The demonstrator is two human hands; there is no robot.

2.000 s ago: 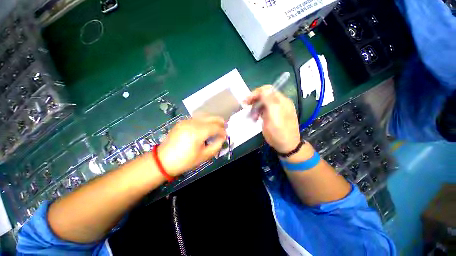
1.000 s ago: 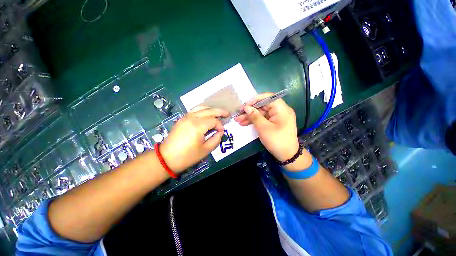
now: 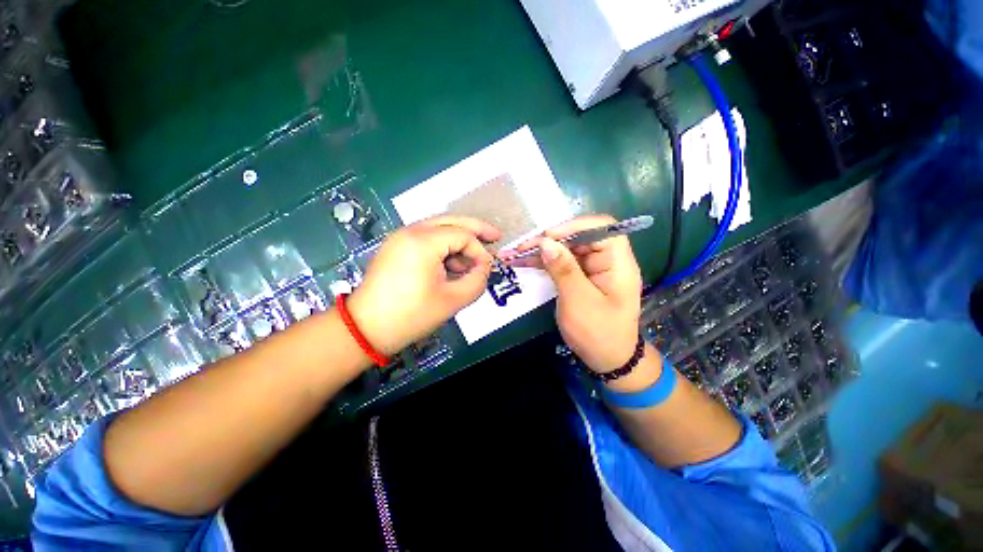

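My left hand [image 3: 423, 278], with a red band at the wrist, pinches a tiny part between thumb and fingertips above the white backing sheet [image 3: 539, 167]; the fingers mostly hide the part. My right hand [image 3: 596, 286] holds silver tweezers [image 3: 604, 231], their tips meeting the part at the left fingertips. A grey-brown adhesive sheet [image 3: 493, 205] lies on the white sheet, just beyond the hands. Small dark pieces [image 3: 502, 289] lie on the white sheet, just below the fingertips.
A clear blister tray [image 3: 262, 277] with silvery parts lies left. Stacked trays [image 3: 43, 162] are far left. The white control box [image 3: 614, 43], black cable [image 3: 676, 183] and blue cable [image 3: 737, 173] are right. Black trays [image 3: 841, 92] and lower-right trays [image 3: 755, 334] also show.
Both hands have come together at the fingertips, and the tweezers now point left to the left fingertips. The dark pieces on the white sheet are more exposed. The camera view has shifted slightly.
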